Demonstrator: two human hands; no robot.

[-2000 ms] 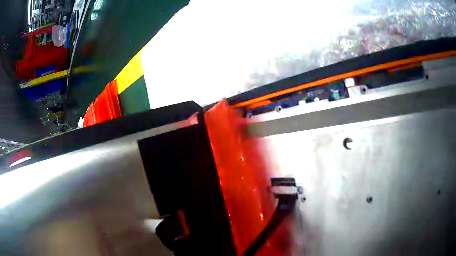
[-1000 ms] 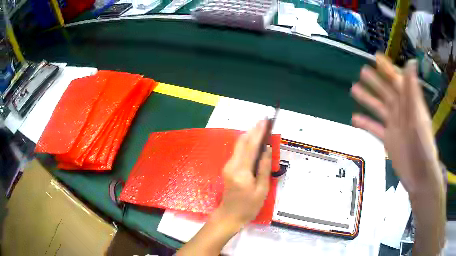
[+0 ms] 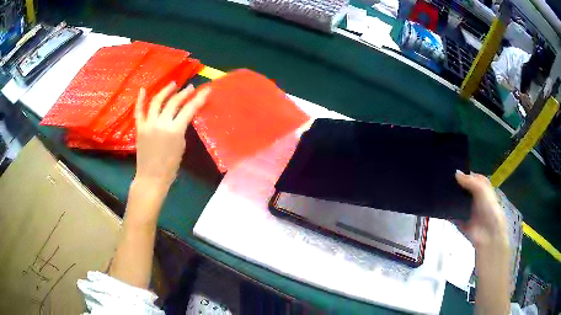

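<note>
A glossy black display panel [image 3: 381, 166] is tilted above a tablet frame [image 3: 350, 221] and covers most of it. The frame lies on the white work pad [image 3: 264, 246], its pale inner plate and dark rim showing below the panel. My right hand [image 3: 483, 203] grips the panel's right edge. My left hand [image 3: 163, 132] has its fingers spread, with the fingertips close to a slightly blurred red bubble bag [image 3: 246, 114]. Whether they touch the bag is unclear. The bag overlaps the pad's upper left part.
A stack of red bubble bags [image 3: 104, 92] lies on the green bench [image 3: 369, 80] at the left. A brown carton [image 3: 55, 234] stands at the lower left. Dark tablet parts [image 3: 46, 55] lie at the upper left. Yellow posts [image 3: 486, 52] rise at the right.
The red bag has moved left off the frame. The black panel is now in my right hand, tilted over the frame. My left hand has moved left and its fingers have opened.
</note>
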